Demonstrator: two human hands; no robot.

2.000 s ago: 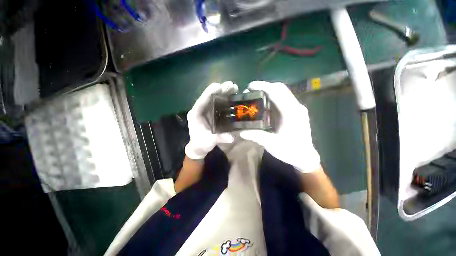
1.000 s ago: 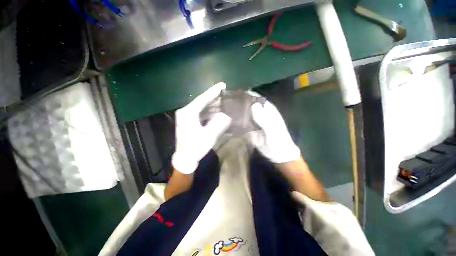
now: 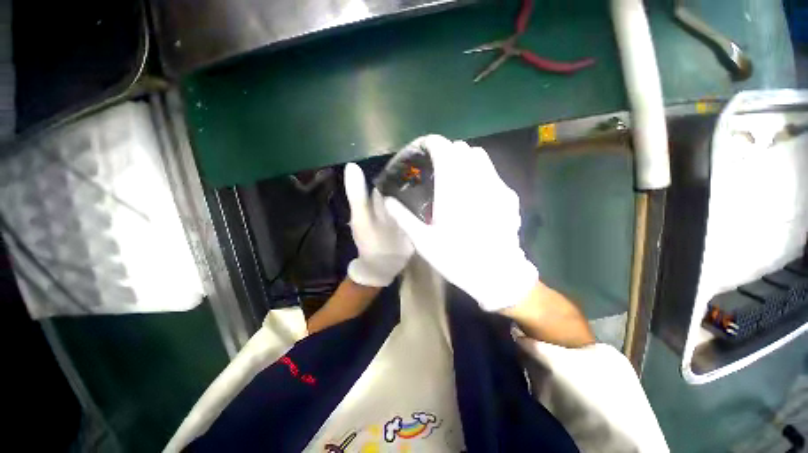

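Observation:
The dark grey housing [image 3: 409, 181] is held over my lap, tilted, with a small patch of orange showing on the side towards me. My right hand [image 3: 478, 221], in a white glove, grips it from the right, its thumb across the lower edge. My left hand [image 3: 378, 232], also gloved, is just left of the housing with its thumb and fingers apart. Whether the left palm touches the housing is hidden.
Red-handled pliers [image 3: 523, 58] lie on the green mat beyond my hands. A white tube [image 3: 641, 97] crosses the bench edge. A brush [image 3: 716, 40] lies at top right. A metal-rimmed tray [image 3: 695, 367] with dark parts is right; a white blister tray [image 3: 102, 217] is left.
The housing has turned from facing up with a plain grey side to a tilted pose showing orange. My right hand has closed around it, and my left hand has opened away from it.

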